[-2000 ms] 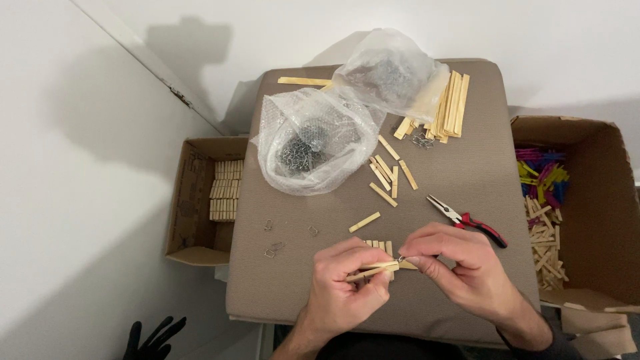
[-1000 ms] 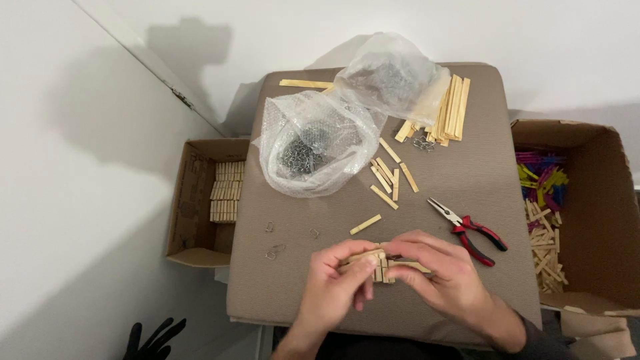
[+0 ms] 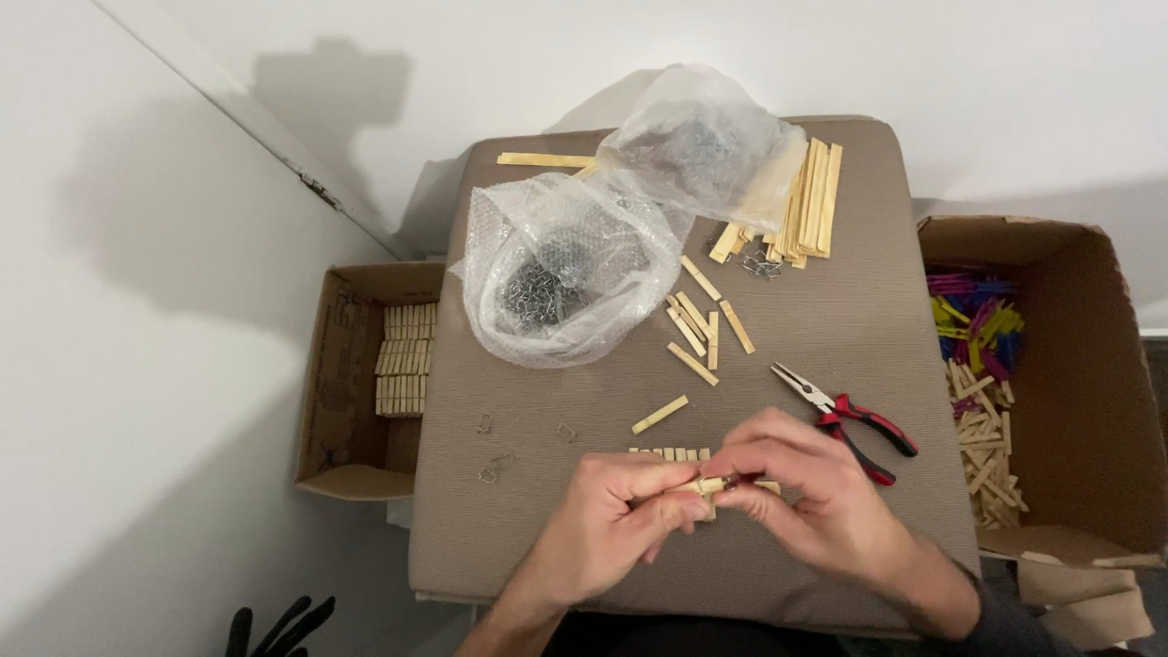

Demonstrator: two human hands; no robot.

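Observation:
My left hand (image 3: 620,511) grips a wooden clothespin (image 3: 701,486) between thumb and fingers, low on the padded surface. My right hand (image 3: 798,493) meets it from the right, its thumb and fingers pinching the clothespin's end, where a bit of metal spring shows; the fingers hide the rest. Behind and below the hands lies a row of wooden clothespins (image 3: 671,453), partly covered. A loose wooden clothespin half (image 3: 660,414) lies just above. Red and black long-nose pliers (image 3: 844,415) rest beside my right hand with the handles apart. Several wire springs (image 3: 567,432) lie to the left.
A bubble-wrap bag of springs (image 3: 570,274) and another plastic bag (image 3: 703,155) stand at the back, beside long wooden strips (image 3: 808,201). Cardboard boxes flank the padded surface (image 3: 511,538): the left one (image 3: 356,484) holds stacked clothespins, the right one (image 3: 1077,365) coloured and wooden ones. A black glove (image 3: 283,630) is at bottom left.
Both hands stay close together while their fingers shift around the wooden pieces. The pliers have turned, and their handles stand wider apart than two seconds ago.

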